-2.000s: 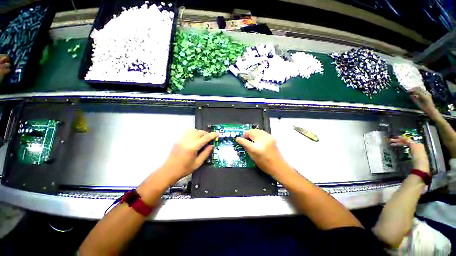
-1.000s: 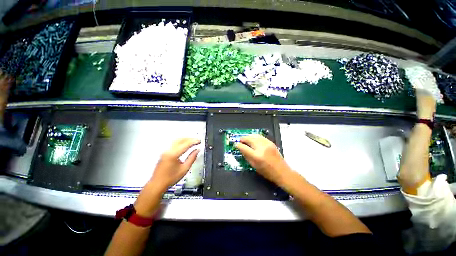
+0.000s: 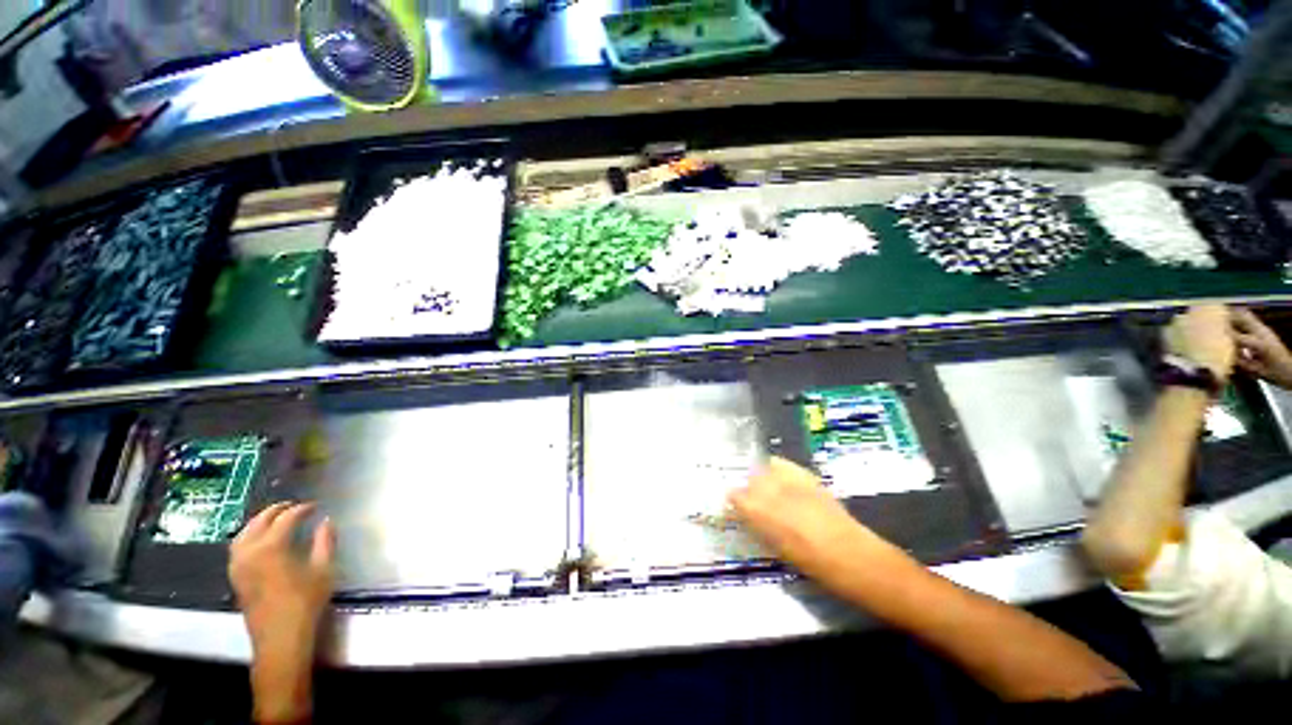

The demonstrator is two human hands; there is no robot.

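Note:
A green circuit board [image 3: 867, 436] lies in a black pallet [image 3: 779, 371] right of centre. My right hand [image 3: 786, 503] is at that pallet's left edge, over the metal plate; its fingers are bent and blurred, and I cannot tell whether they hold anything. A second green circuit board [image 3: 207, 489] lies in another black pallet [image 3: 291, 418] at the left. My left hand [image 3: 282, 552] is at this pallet's lower right, thumb and fingers apart, with nothing visible in it.
Behind the rail lie a black tray [image 3: 414, 341] of white components, green components [image 3: 581, 255], white parts [image 3: 723, 269] and a black-and-silver heap [image 3: 988, 227]. Another person's arm [image 3: 1145, 496] reaches over the line at the right. A fan [image 3: 363, 51] stands behind.
The centre pallet has moved right, and my right hand has left its board. My left hand has moved left to the other pallet. The view has tilted up, showing the fan.

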